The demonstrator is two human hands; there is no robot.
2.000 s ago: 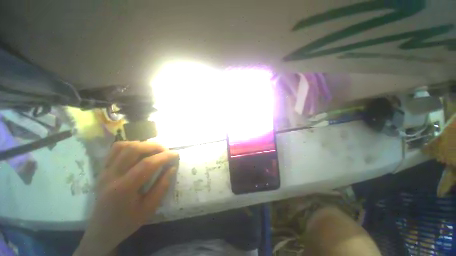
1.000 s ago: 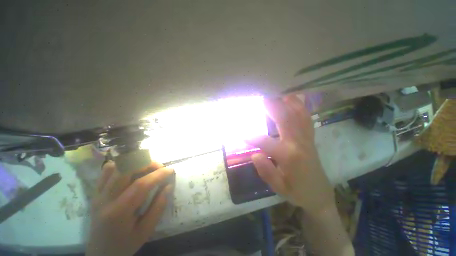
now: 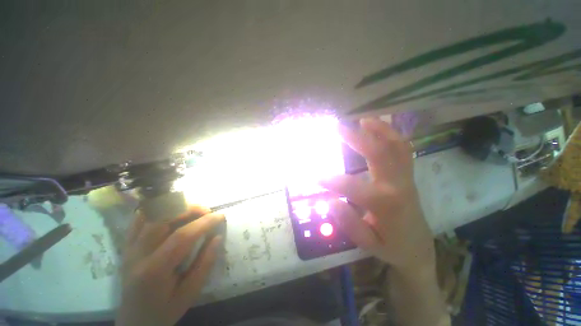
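Note:
The dark smartphone (image 3: 306,247) lies on the white machine table, its lower screen lit with round buttons, one of them red. My right hand (image 3: 388,197) is over the phone's right side, fingers apart, with nothing seen in it; whether a fingertip touches the screen is unclear. My left hand (image 3: 167,255) rests at the table's front, left of the phone, with a small grey elongated object (image 3: 191,253) between its fingers. The pale grey sewing machine head (image 3: 191,70) with green marking fills the top. White glare hides the needle area and the phone's upper part.
A purple piece (image 3: 16,226) and a dark bar (image 3: 41,250) are at the left. A dark round wheel (image 3: 479,136) with metal parts is at the right. Orange-yellow cloth (image 3: 569,169) hangs far right, above a blue basket (image 3: 509,270).
My right hand came up from the lower right to the phone. The screen changed to show lit round buttons. My left hand shifted slightly lower in view and still has the grey object.

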